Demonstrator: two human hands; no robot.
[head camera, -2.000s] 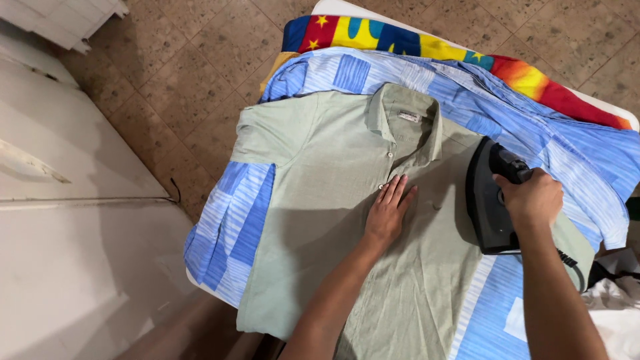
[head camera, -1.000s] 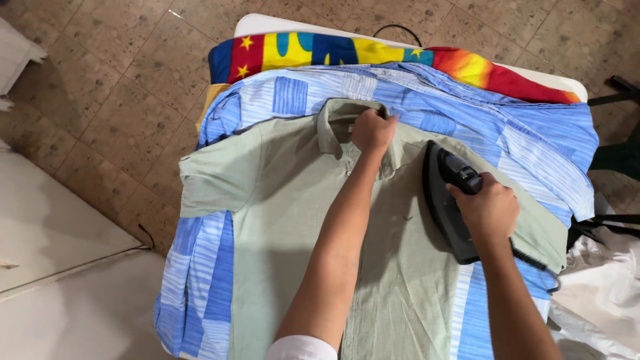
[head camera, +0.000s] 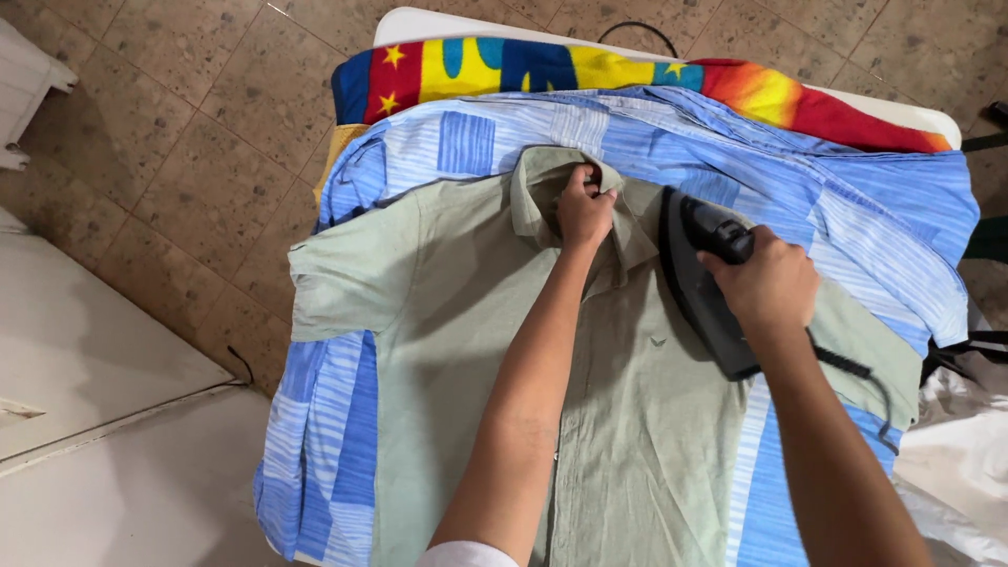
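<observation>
A pale green short-sleeved button shirt (head camera: 472, 315) lies front side up on a blue patterned cloth (head camera: 339, 449), its collar toward the top. My left hand (head camera: 587, 206) grips the right side of the shirt's collar (head camera: 529, 197), with the fingertips inside the neck opening. In my right hand (head camera: 764, 279) is the handle of a black and grey clothes iron (head camera: 705, 307). The iron rests over the shirt's chest and shoulder at the right, its tip pointing up toward the collar. Its soleplate is hidden.
Beneath the blue cloth, a multicoloured towel (head camera: 614, 71) covers part of a white table (head camera: 441, 24). The iron's cord (head camera: 846, 362) trails over the right sleeve. White plastic (head camera: 953, 449) lies at the right, a white cabinet (head camera: 102, 339) stands at the left.
My left hand lay flat on the shirt's front two seconds ago and has moved up to the collar, taking hold of it. The iron stays in my right hand near the right shoulder. The view has shifted.
</observation>
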